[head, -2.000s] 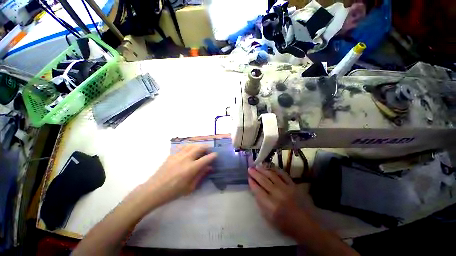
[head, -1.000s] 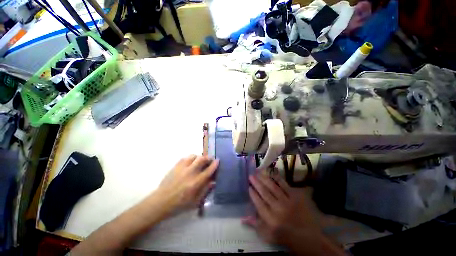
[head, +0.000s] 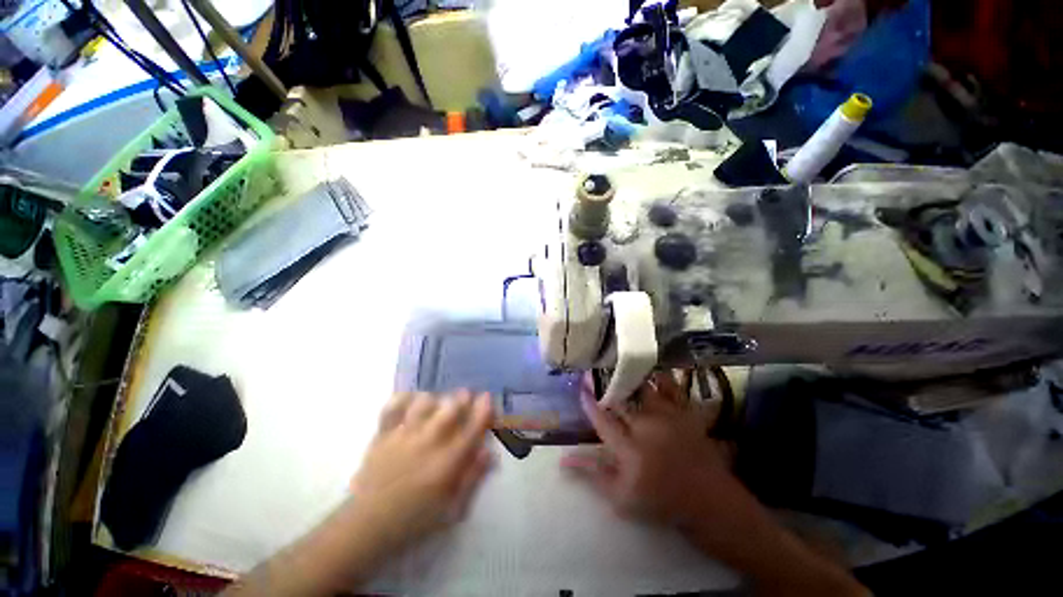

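Observation:
The clear sewing template with a grey fabric piece in it lies under the head of the sewing machine. Its brown tape strip is at the edge nearest me. My left hand lies with its fingertips on the near left edge of the template. My right hand is at the right end of the template, beside the lit needle area, partly under the machine head. The needle and presser foot are mostly hidden. A dark corner of fabric sticks out below the template.
A grey fabric stack lies at back left beside a green basket. Black pieces lie at front left. Dark panels are right of the needle. A scrap heap and a thread cone are behind the machine.
The template has turned from lengthwise to crosswise; its tape strip moved from the left side to the near edge. My left hand shifted slightly nearer to me; my right hand stays by the needle.

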